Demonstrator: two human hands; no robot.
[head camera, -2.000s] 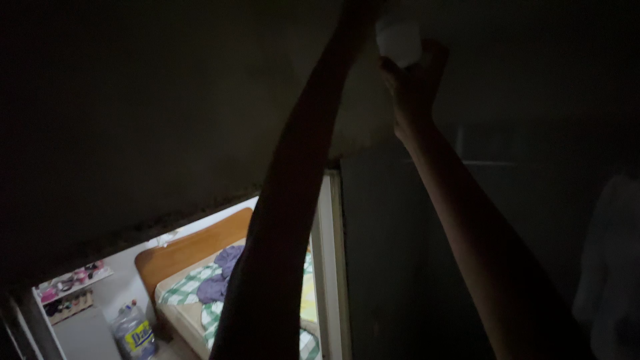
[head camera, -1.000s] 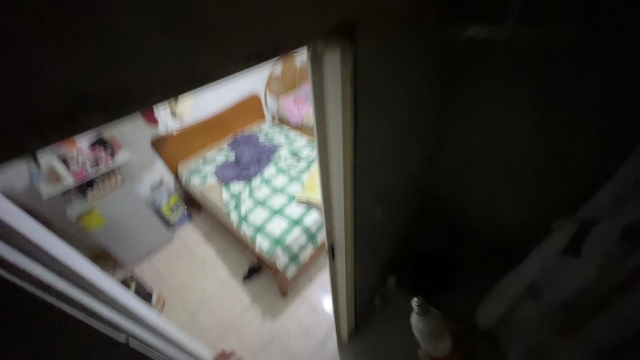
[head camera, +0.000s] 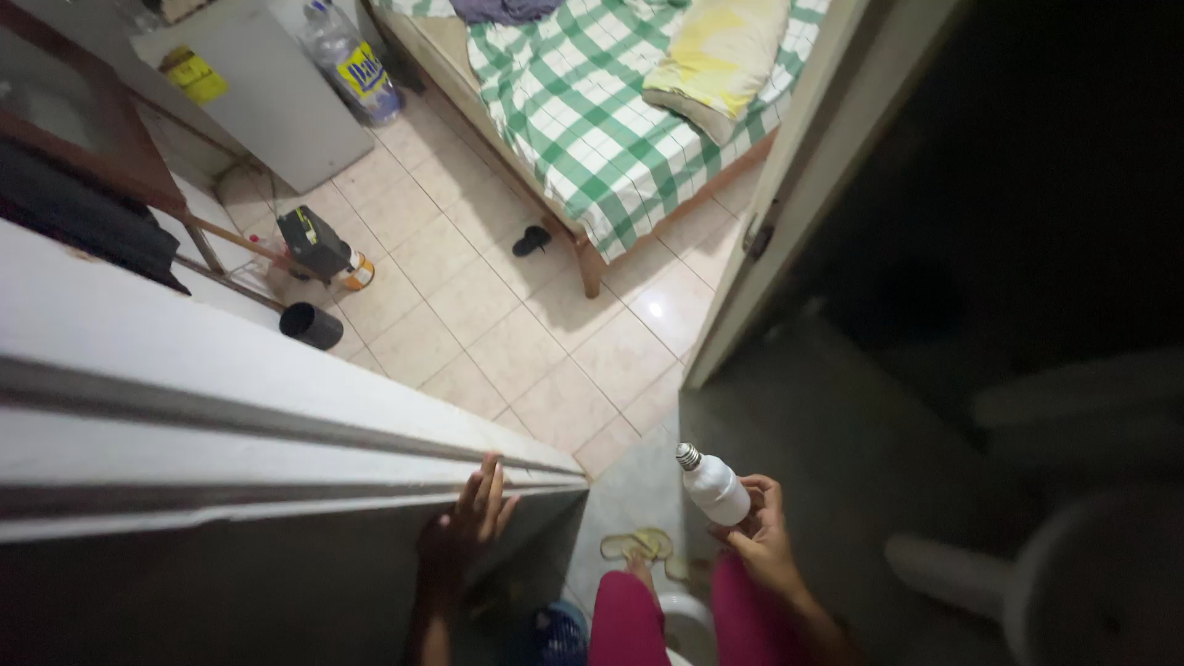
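Observation:
A white light bulb (head camera: 717, 492) with a bare metal screw base is in my right hand (head camera: 760, 532), gripped by the fingers around its wide end; the base points up and to the left. My left hand (head camera: 476, 509) lies against the white door frame (head camera: 370, 421) with its fingers apart, holding nothing. Below, between the hands, are my legs in magenta trousers (head camera: 624, 620) and a yellow sandal (head camera: 638, 544) on the floor.
Beyond the doorway stands a bed with a green checked sheet (head camera: 592, 120). A large plastic bottle (head camera: 356, 69), a black box (head camera: 313, 240) and a dark shoe (head camera: 531, 241) rest on the tiles. A blue basket (head camera: 560, 634) is below; a pale round object (head camera: 1101, 573) is at right.
Both hands were raised overhead around a white object two seconds ago; now they are low and apart, the bulb in the right hand. The view has tilted down strongly.

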